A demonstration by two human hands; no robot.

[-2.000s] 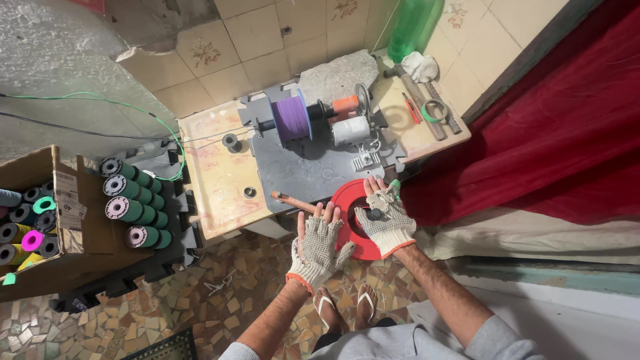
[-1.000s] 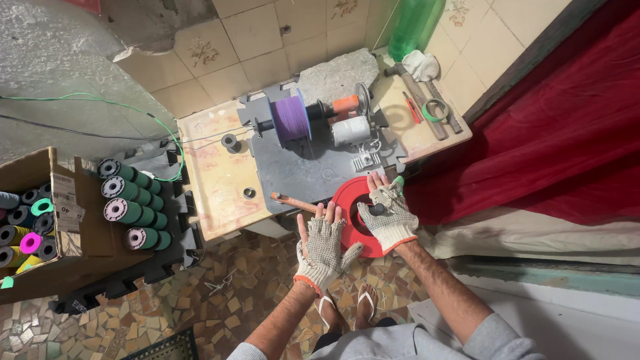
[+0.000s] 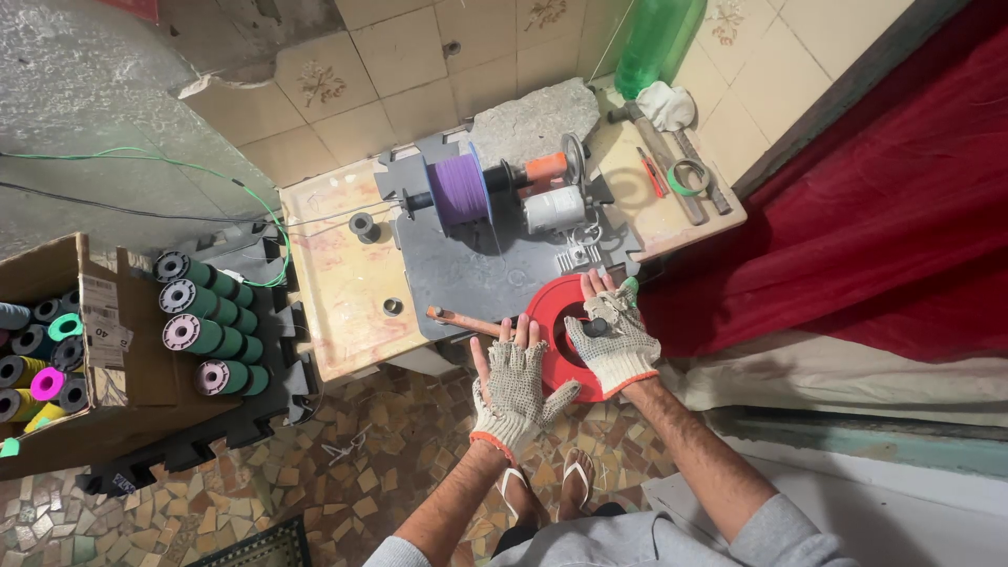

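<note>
My left hand (image 3: 516,382), in a knitted work glove with bare fingertips, is spread palm down beside a red ring-shaped disc (image 3: 543,315). Its fingertips are near the end of a wooden stick (image 3: 471,321); whether they touch is unclear. My right hand (image 3: 618,335), gloved alike, lies with fingers spread over the disc's right side, a small black knob (image 3: 596,327) by its thumb. Neither hand is closed on anything. Beyond them a large spool of purple line (image 3: 458,189) sits on a horizontal shaft, beside a silver electric motor (image 3: 555,209).
A hammer (image 3: 665,157), a red cutter (image 3: 653,172) and green tape (image 3: 688,177) lie at the table's right. Small dark spools (image 3: 364,227) stand left. Green spools (image 3: 193,336) and a cardboard box (image 3: 142,346) of spools are further left. A red curtain (image 3: 866,228) hangs at right.
</note>
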